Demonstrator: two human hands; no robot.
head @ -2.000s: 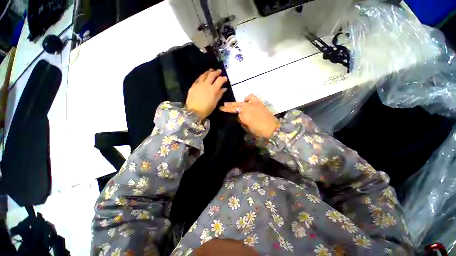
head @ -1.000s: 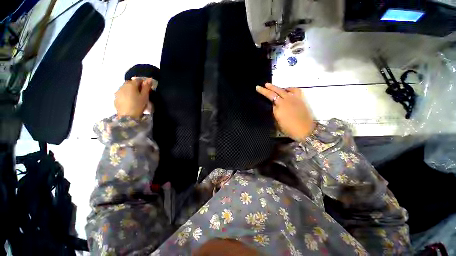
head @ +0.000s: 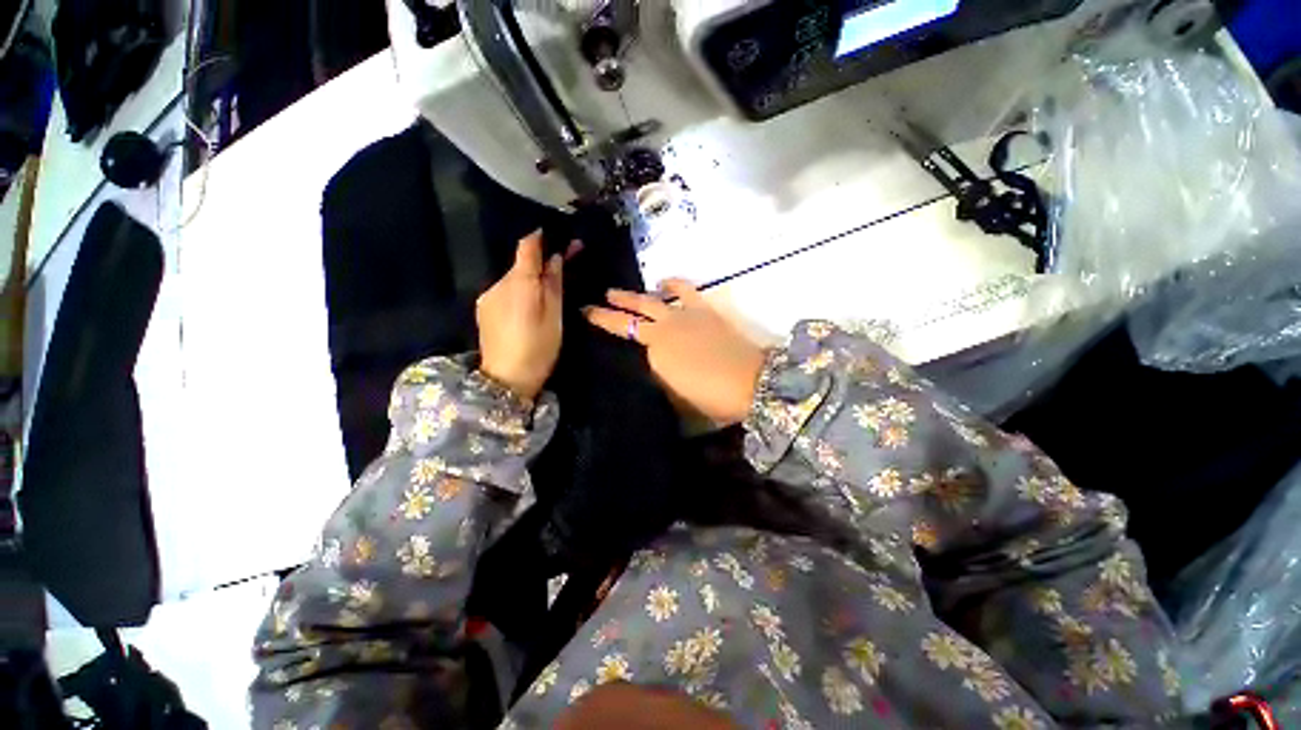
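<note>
The black mesh panel lies on the white table left of and below the needle area, with a darker band across it. Its right edge is at the presser foot of the sewing machine. My left hand is on the panel, thumb and fingertips together on black fabric near the foot. My right hand lies with fingers spread on the panel's right edge, just below the needle area, a ring on one finger. The lower part of the panel bunches toward my lap.
Black thread snips lie right of the needle. Crumpled clear plastic is at the right. A long shaped black piece lies at the left, with a tangled dark strap bundle below it.
Since one second ago, my left hand has moved right from the panel's left edge onto the fabric near the foot. The panel is folded and bunched now. The view has shifted too.
</note>
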